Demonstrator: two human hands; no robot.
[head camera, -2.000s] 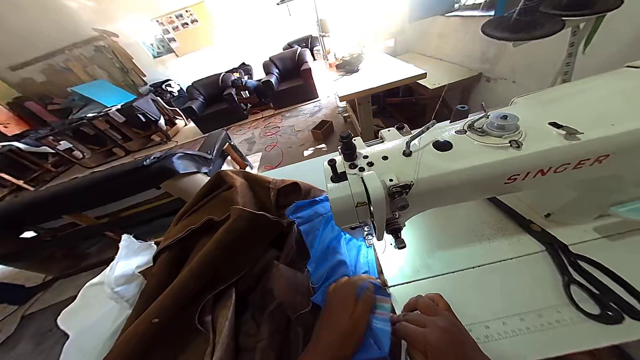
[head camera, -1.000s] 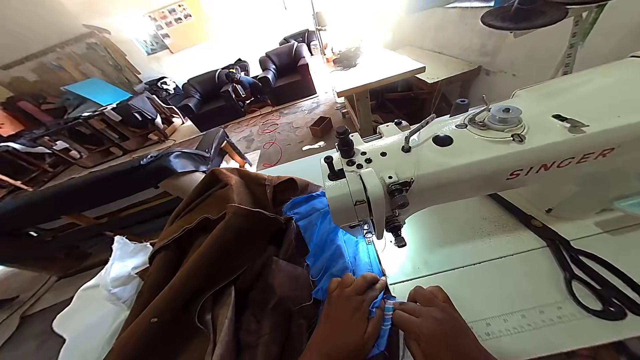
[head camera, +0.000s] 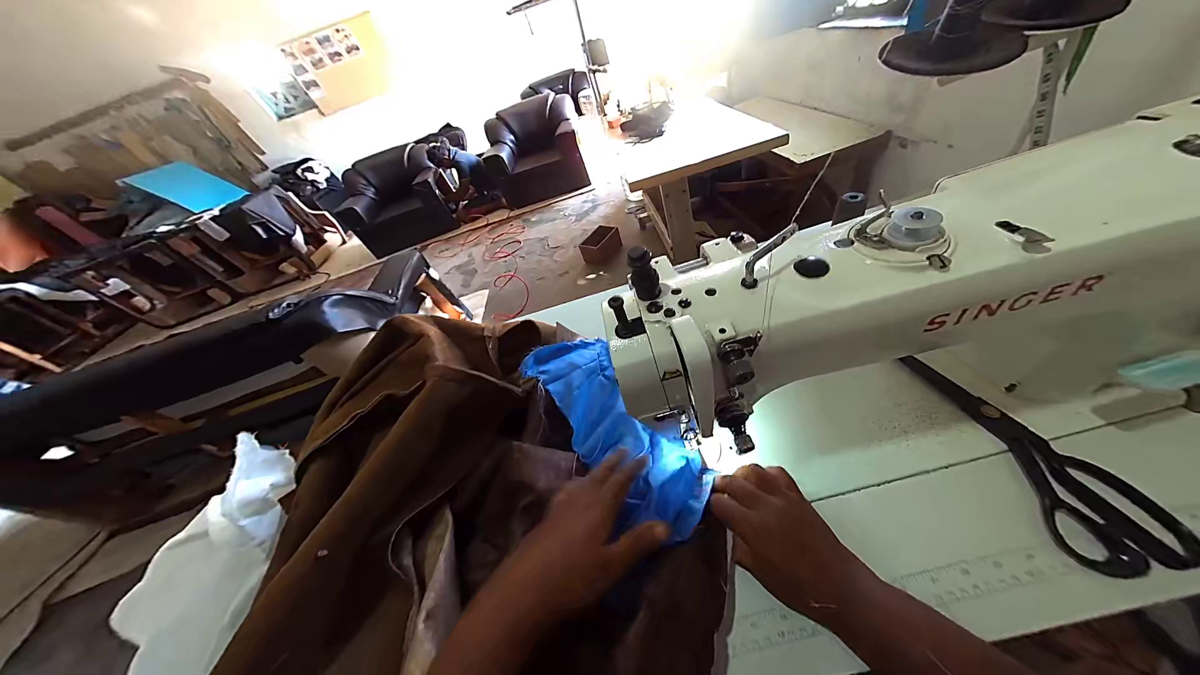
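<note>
Under the presser foot (head camera: 691, 433) of a Singer sewing machine (head camera: 844, 281) lies the end of a blue cloth strip (head camera: 600, 403). Brown fabric (head camera: 412, 422) is heaped beneath and to the left of it. My left hand (head camera: 600, 516) rests on the blue cloth with the thumb apart from the fingers; whether it pinches any cloth is hard to tell. Just right of the needle area, my right hand (head camera: 764, 511) has its fingers closed on the edge of the blue cloth. The needle tip is hidden by glare and metal parts.
Black-handled scissors (head camera: 1050, 469) lie on the machine bed at right, beside a printed ruler scale (head camera: 975, 577). White cloth (head camera: 220, 553) hangs at lower left. Farther off are a wooden table (head camera: 703, 150), dark armchairs (head camera: 534, 141), a small box (head camera: 600, 245) and a crouching person (head camera: 459, 169).
My left hand has moved from beside my right hand's fingertips to farther left on the blue cloth, and its fingers have spread. The blue cloth's striped end no longer shows between the hands.
</note>
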